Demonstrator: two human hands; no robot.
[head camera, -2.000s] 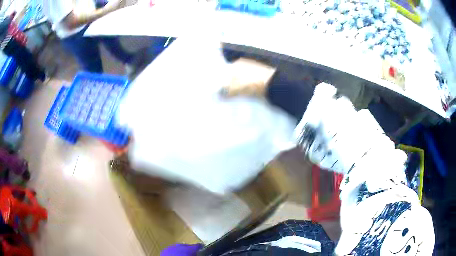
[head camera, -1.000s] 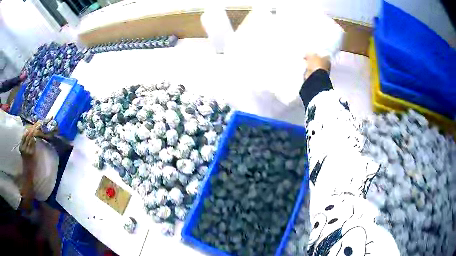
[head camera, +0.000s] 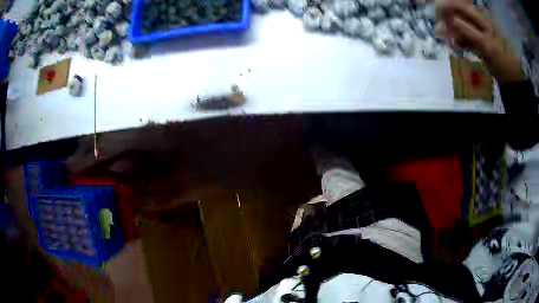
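My right hand (head camera: 470, 32) is blurred at the upper right, over the edge of a heap of pale ruffled pieces (head camera: 384, 23). Whether it holds anything is unclear. Below it, a cardboard pad (head camera: 463, 89) with a red cap (head camera: 475, 77) lies at the table's right. A blue tray (head camera: 192, 34) of dark cup pieces (head camera: 192, 10) stands at the top, with more ruffled pieces (head camera: 77, 29) to its left. A blurred brownish item (head camera: 220, 100) lies near the table's front edge. My left hand is not in view.
A second cardboard pad (head camera: 44, 84) and one loose piece (head camera: 75, 86) lie at the table's left. Below are blue crates (head camera: 71, 225), brown cardboard (head camera: 171, 254), red stools (head camera: 434, 189) and a yellow-rimmed tray (head camera: 487, 183). A dark checked apron (head camera: 372, 207) covers my lap.
The view has swung down towards the table's front edge and my lap. The large white sheet-like thing at my right hand is out of view. My right hand is now over the right-hand heap.
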